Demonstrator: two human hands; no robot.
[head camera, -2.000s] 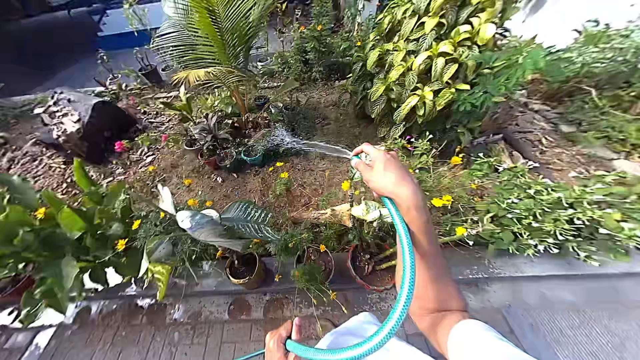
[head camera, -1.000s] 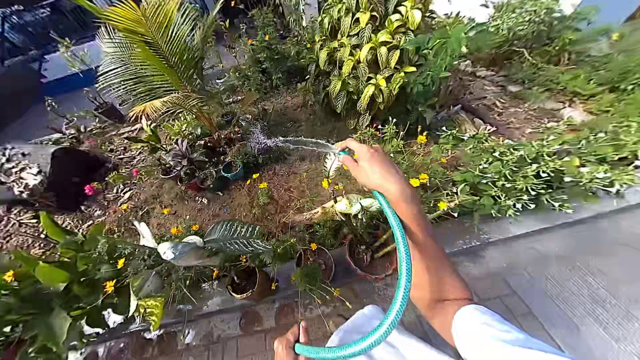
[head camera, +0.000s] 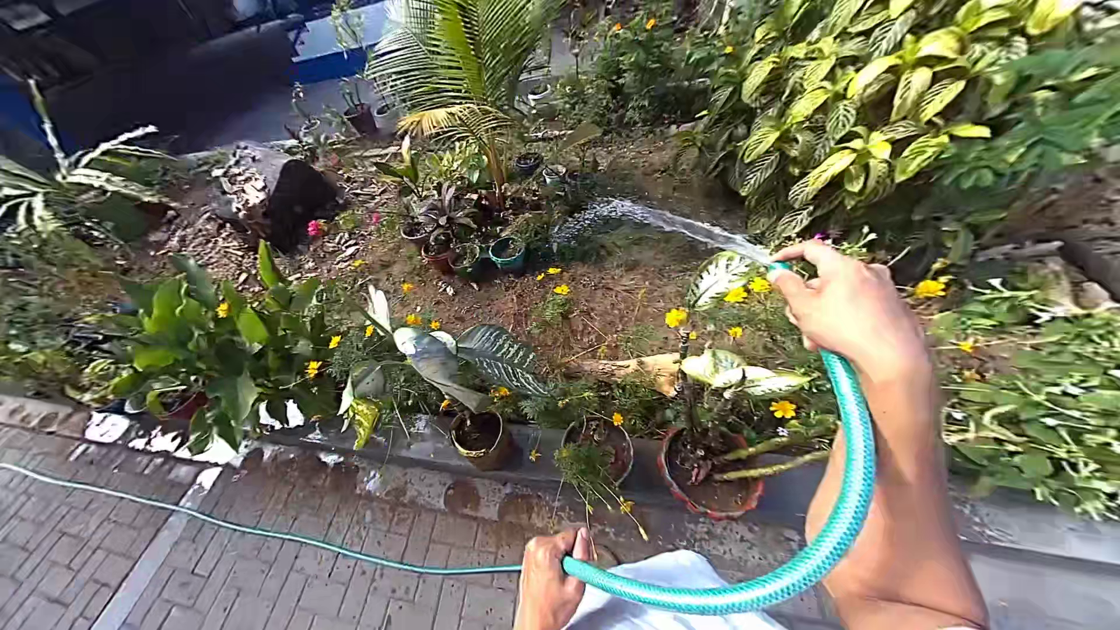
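Observation:
A green garden hose curves between my hands. At the right, my right hand grips its end, with the thumb and fingers at the mouth. Water streams leftward from the mouth and breaks into spray over the soil, a little right of small potted plants. Low in the middle, my left hand is closed around a lower part of the hose. From there the hose runs left over the brick paving. Above my left hand stand a potted plant with thin stems and a red-rimmed pot.
A concrete curb separates the brick paving from the planted bed. A cut log lies at the upper left, left of a small palm. A large leafy shrub fills the upper right.
The view has swung left since a second ago, bringing the hose's trailing length on the paving into sight. Both hands keep their hold, and water still streams from the hose.

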